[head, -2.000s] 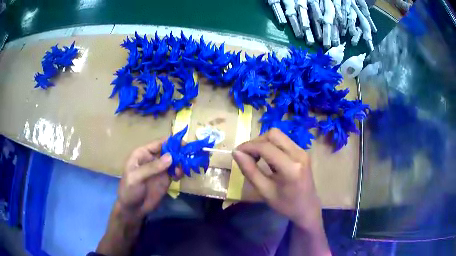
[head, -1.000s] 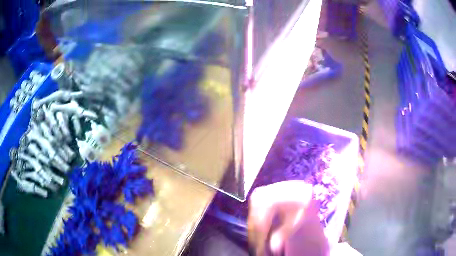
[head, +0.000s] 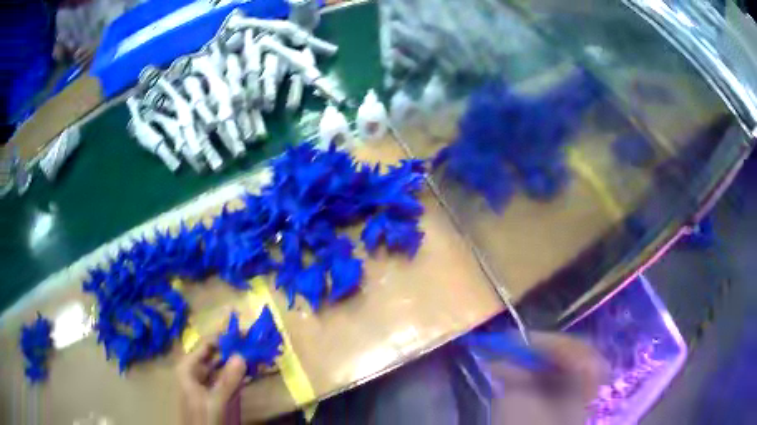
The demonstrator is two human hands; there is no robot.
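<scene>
My left hand (head: 212, 386) holds a vivid blue spiky hair piece (head: 253, 340) between thumb and fingers, over the bench's front edge beside a yellow tape strip (head: 286, 357). My right hand (head: 560, 373) is blurred, beyond the bench edge at lower right, left of the parts bin. A blurred blue spiky piece (head: 515, 347) sticks out from its fingers to the left. No applicator stick can be made out. The glue dish does not show.
Joined blue pieces (head: 311, 195) are heaped mid-bench; curved sections (head: 141, 319) lie left. Two white bottles (head: 371, 114) stand behind. White-grey parts (head: 220, 100) cover the green belt (head: 79, 195). A clear screen (head: 473, 241) stands right. The parts bin (head: 664, 324) is lower right.
The view swung right towards the bin and has turned partly back left. My right hand, earlier with a pale stick at the left hand's piece, now has a blue piece near the bin.
</scene>
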